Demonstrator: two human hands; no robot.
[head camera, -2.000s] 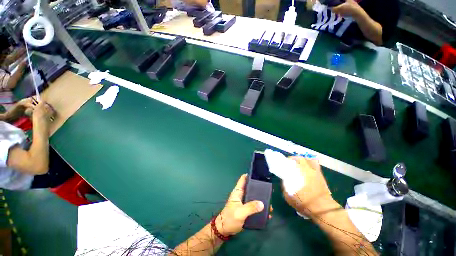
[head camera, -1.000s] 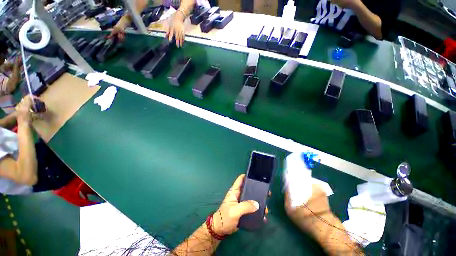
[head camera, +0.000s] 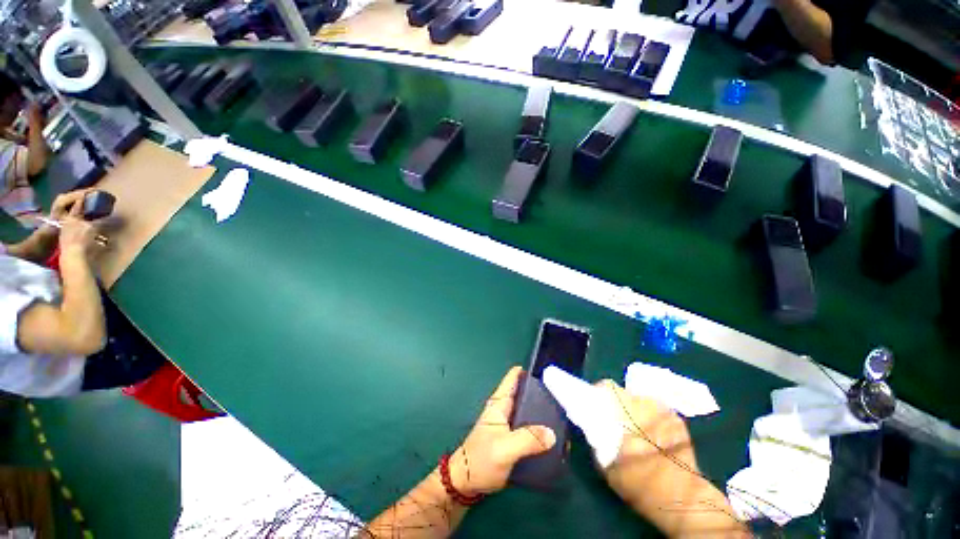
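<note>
A dark box-shaped housing (head camera: 536, 411) with a glossy black window at its upper end is held tilted over the green bench. My left hand (head camera: 503, 440) is closed around its lower part, thumb on the front face. My right hand (head camera: 651, 447) holds a bunched white wiping cloth (head camera: 590, 413), whose tip touches the housing near the window's lower edge. The cloth hides part of the housing's right side.
A white wipe (head camera: 672, 388) and a crumpled one (head camera: 781, 470) lie right of my right hand. A metal-topped bottle (head camera: 873, 398) stands beyond. Blue crumpled item (head camera: 663, 333) is by the white strip. Several housings lie on the green belt (head camera: 632, 237). A neighbour's arms (head camera: 79, 284) are at left.
My right hand has brought the cloth from beside the blue item back onto the housing. A flat wipe now shows separately behind the right hand. Other people's hands have left the far belt edge.
</note>
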